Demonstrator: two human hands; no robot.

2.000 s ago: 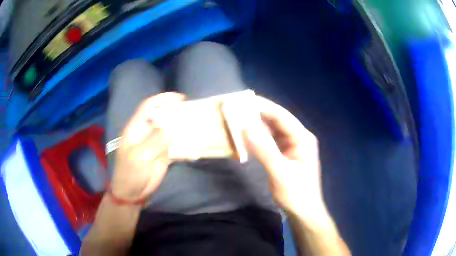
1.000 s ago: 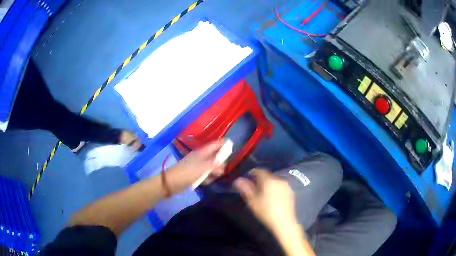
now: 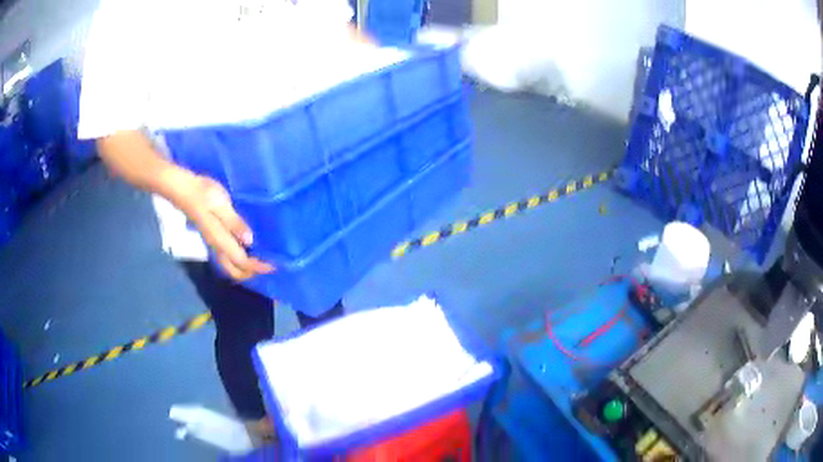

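Neither of my hands is in the picture. Nearest in front of me, a blue crate [image 3: 365, 435] holds a bright white sheet-like mass [image 3: 370, 374] and rests over a red plastic stool [image 3: 420, 442]. Beyond it, another person in a white top holds a stack of blue crates [image 3: 361, 153], with one hand on the stack's lower left corner. The contents of the top crate are washed out in white.
At the lower right are the machine base [image 3: 713, 361], a green button [image 3: 614, 411], a fixture [image 3: 742, 383] and a white roll [image 3: 679, 253]. A red lead [image 3: 577, 341] lies on the blue table [image 3: 550, 379]. A blue pallet [image 3: 713, 135] leans at the back right.
The view has swung up and left. Both my hands, seen low in front of me before with a white piece at the left one, are out of the picture. The person with stacked crates now shows more fully.
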